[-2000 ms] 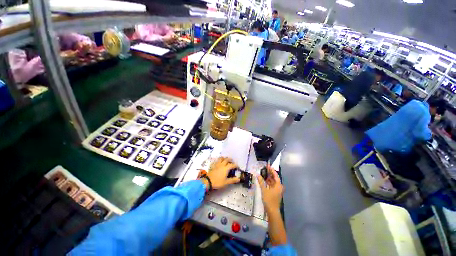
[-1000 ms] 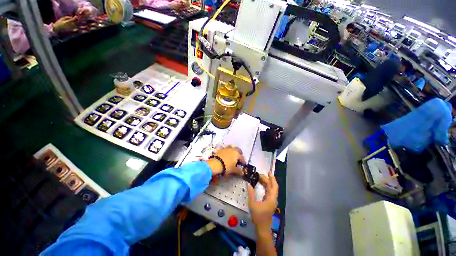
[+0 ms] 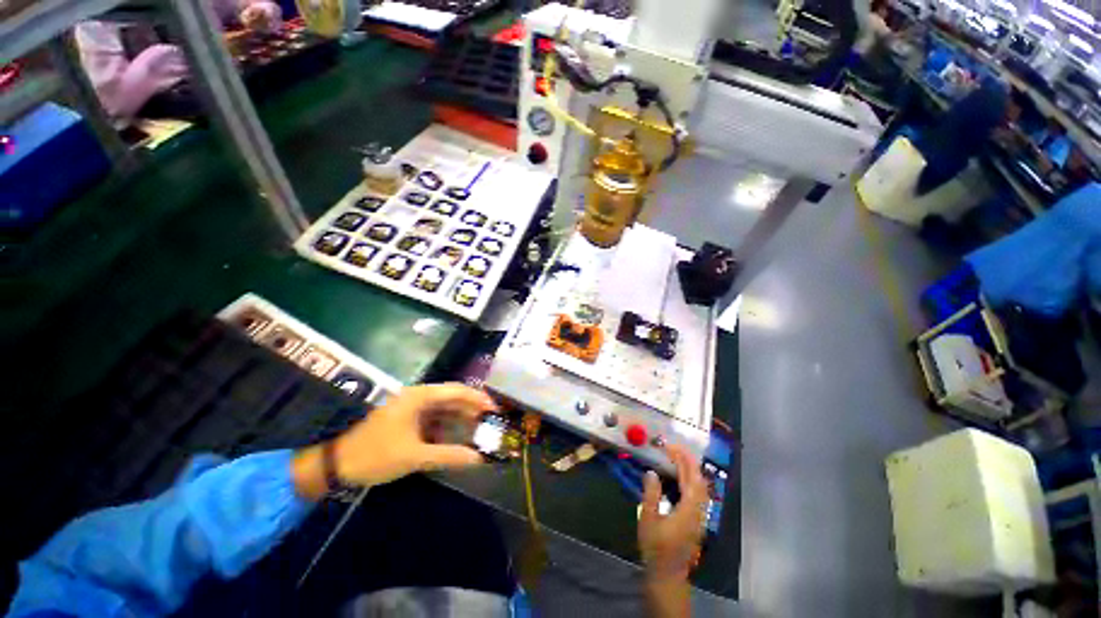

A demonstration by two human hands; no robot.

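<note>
My left hand (image 3: 398, 444) holds a small watch case assembly (image 3: 493, 435) between thumb and fingers, in front of the press base; a white face and a gold-yellow flex show. My right hand (image 3: 674, 513) is low at the front right corner of the base, fingers apart, with no held part visible. The black fixture (image 3: 647, 334) and the orange fixture (image 3: 576, 337) sit apart on the perforated plate. The brass press head (image 3: 613, 187) is above and behind them.
The red stop button (image 3: 636, 433) is on the base's front edge. A white blister tray (image 3: 398, 287) of modules, with a small bottle (image 3: 382, 169), lies left of the press. The black foam tray (image 3: 157, 423) overlaps a second white tray (image 3: 268, 312). A metal post (image 3: 242, 127) stands behind.
Both hands have left the black fixture and moved towards me. My left hand has moved left with the case assembly, and my right hand down past the base's front edge. The view has shifted.
</note>
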